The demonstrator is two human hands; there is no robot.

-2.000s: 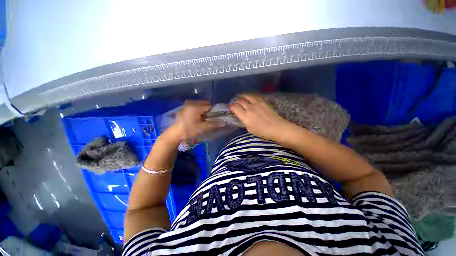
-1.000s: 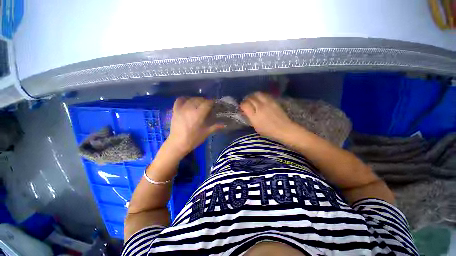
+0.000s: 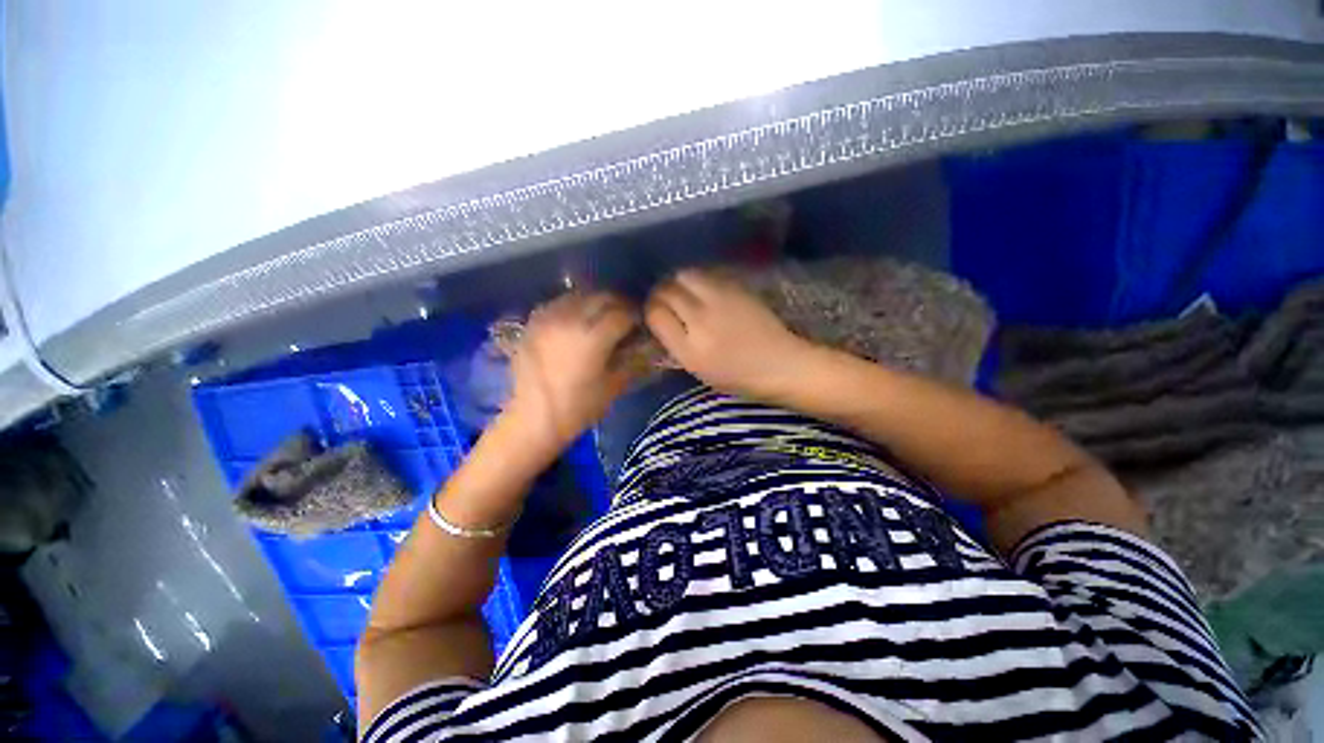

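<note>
A fuzzy grey-brown knit piece (image 3: 886,312) lies across my lap, just below the table's front edge. My left hand (image 3: 574,360) and my right hand (image 3: 712,334) are close together over its left part, fingers curled in and pinching the cloth between them. The rest of the piece stretches right, beyond and behind my right forearm. A little cloth shows left of my left fingers. My fingertips hide the pinched edge.
The white table (image 3: 363,102) has a ruler-marked grey front edge (image 3: 624,189). A blue crate (image 3: 312,566) with one small knit piece (image 3: 323,486) is at lower left. Stacked knit pieces (image 3: 1133,392) lie at right, below a blue surface (image 3: 1045,218). Green cloth (image 3: 1278,631) is at lower right.
My hands have come closer together, and the pale cloth stretch between them is now mostly covered. The view has tilted, and the orange-yellow loops at upper right are out of view.
</note>
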